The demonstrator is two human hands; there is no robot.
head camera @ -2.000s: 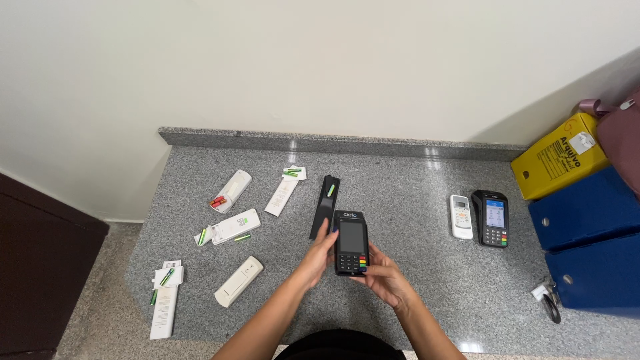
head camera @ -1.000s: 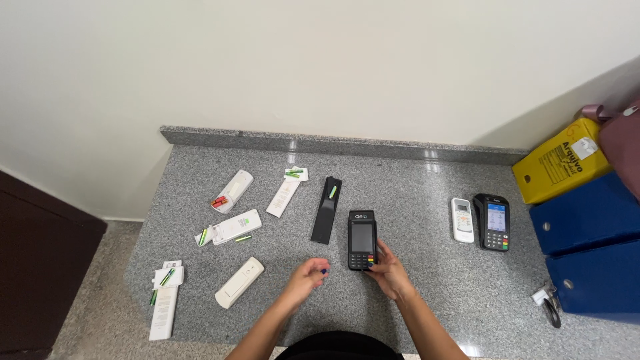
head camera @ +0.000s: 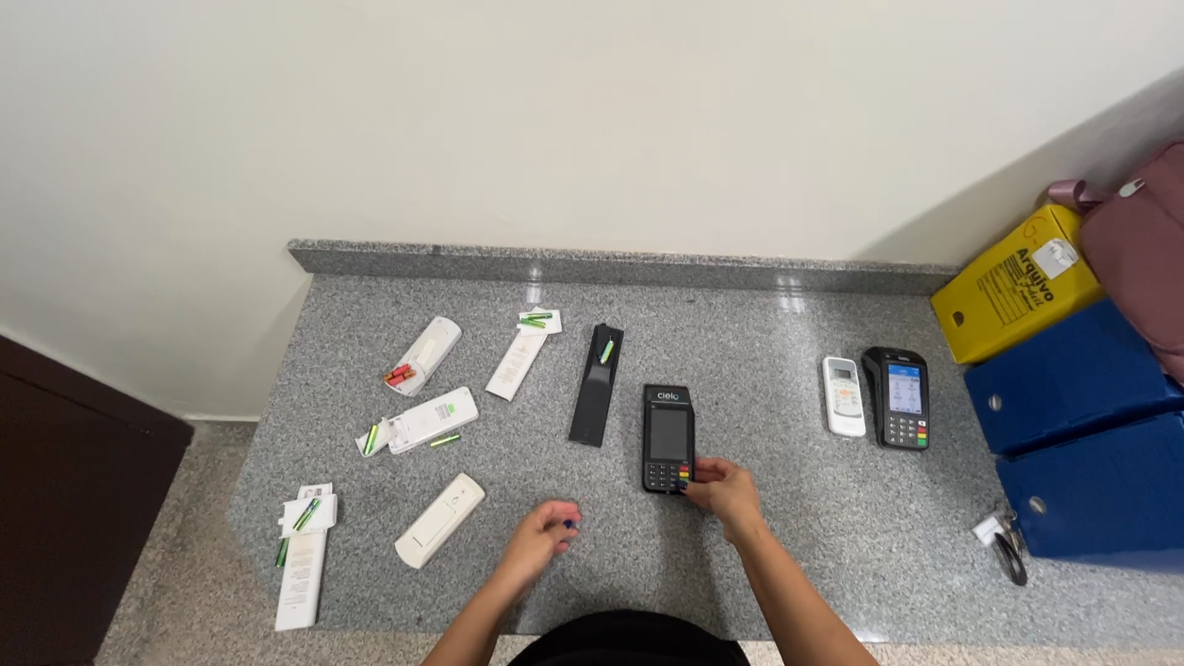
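A black card payment terminal lies face up on the granite counter, its screen dark. My right hand touches its lower right corner, thumb near the keys. To its left my left hand hovers, fingers curled, holding nothing that shows. A black remote control with a green battery on it lies left of the terminal. Farther left are several white remote controls, one with red batteries, others with green batteries on or beside them. A closed cream remote control lies near my left hand.
At the right lie a white air-conditioner remote control and a second card terminal with a lit screen. Beyond them stand a yellow archive box, blue file boxes, a mauve bag and keys. A raised granite edge runs along the wall.
Two seconds ago both my hands held the terminal beside the black remote control. It now lies on the counter; my left hand has let go and moved left, while my right hand stays at its corner.
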